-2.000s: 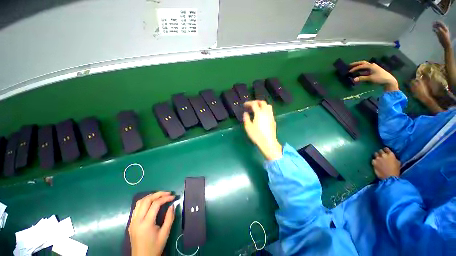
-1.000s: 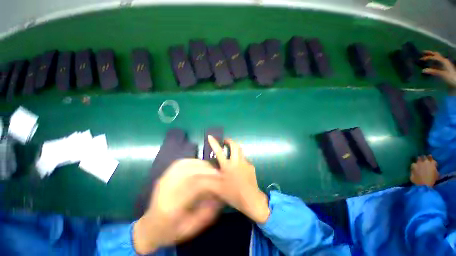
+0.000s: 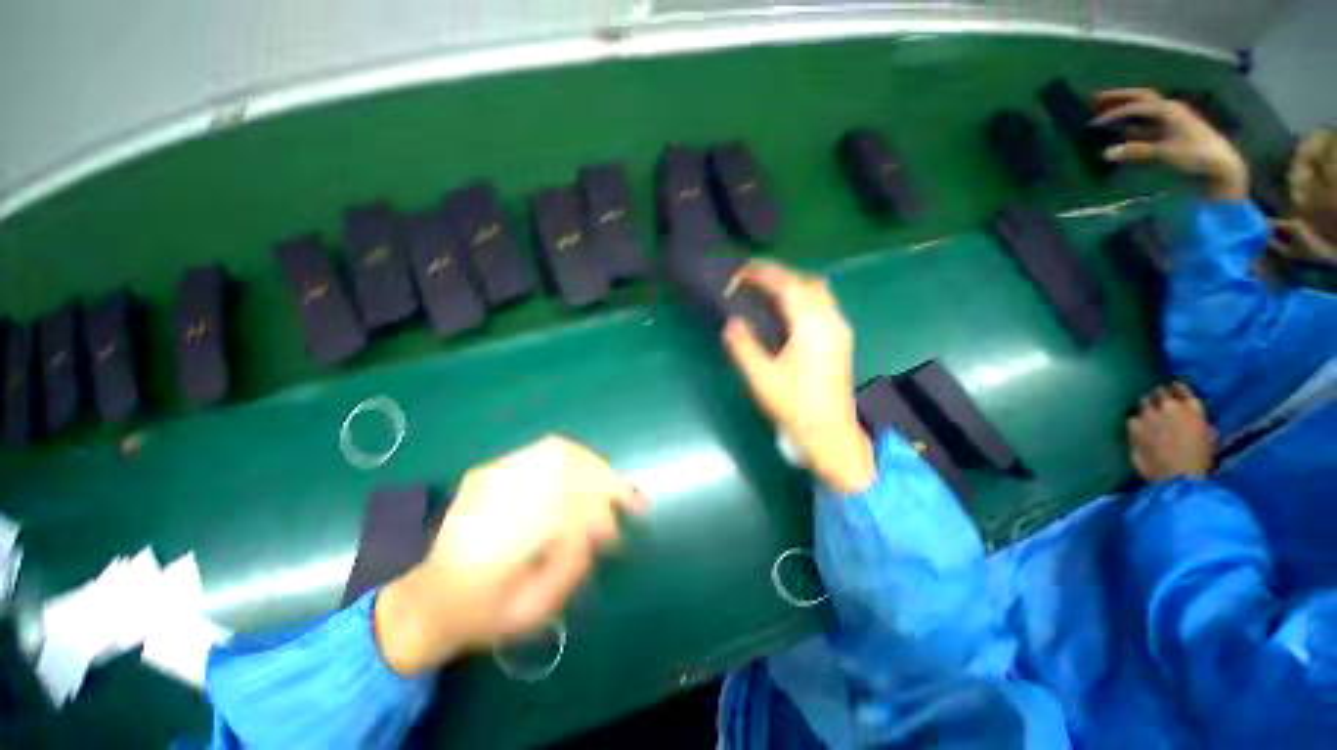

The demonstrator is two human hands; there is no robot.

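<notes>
My right hand (image 3: 804,359) is closed around one end of a black box piece (image 3: 701,271), tilted at the belt's near edge among the other pieces. Its far end lies close to a black box with gold marks (image 3: 686,188) on the belt. My left hand (image 3: 513,550) is blurred over the bench, fingers partly bent, with nothing visible in it. A flat black piece (image 3: 390,539) lies beside it, partly hidden by my left hand and sleeve. Two black pieces (image 3: 960,418) lie on the bench right of my right forearm.
Black boxes (image 3: 440,271) stand in a row along the green belt (image 3: 821,88). Pale rings (image 3: 374,432) lie on the green bench (image 3: 587,396), one near my right sleeve (image 3: 799,576). White cards (image 3: 132,623) are at lower left. Another person's hand (image 3: 1173,139) is over boxes at far right.
My hands were together over a black piece on the bench; now they are apart. My right hand has moved out to the belt with a black piece. The view has turned and shifted.
</notes>
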